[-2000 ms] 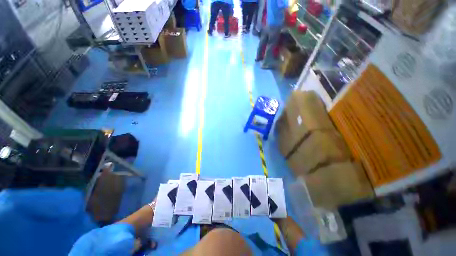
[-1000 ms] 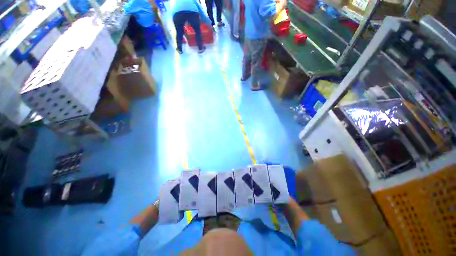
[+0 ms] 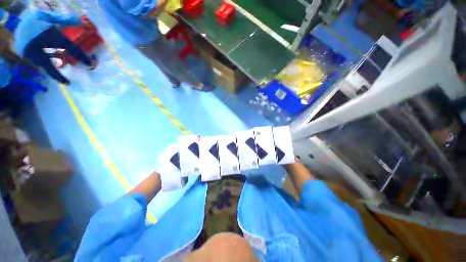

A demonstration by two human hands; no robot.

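A row of several white retail boxes (image 3: pixel 229 155) with dark slanted device pictures is held side by side in front of my body. My left hand (image 3: pixel 153 185) is at the left end of the row, its fingers mostly hidden by the end box. My right hand (image 3: pixel 295 173) is at the right end, its fingers also mostly hidden behind the box. The row is squeezed between both hands, a little uneven, with the left end box lower.
A pale-framed machine with clear panels (image 3: pixel 378 153) stands close on the right. A green workbench (image 3: pixel 255 48) with red packs and a blue bin (image 3: pixel 286 100) of yellow items are ahead. Two people in blue smocks are at upper left. Brown cartons (image 3: pixel 41 176) stand left.
The view has turned right and moved forward. The machine, green bench and blue bin are now nearer. The row of boxes stays between my hands and sits higher in view.
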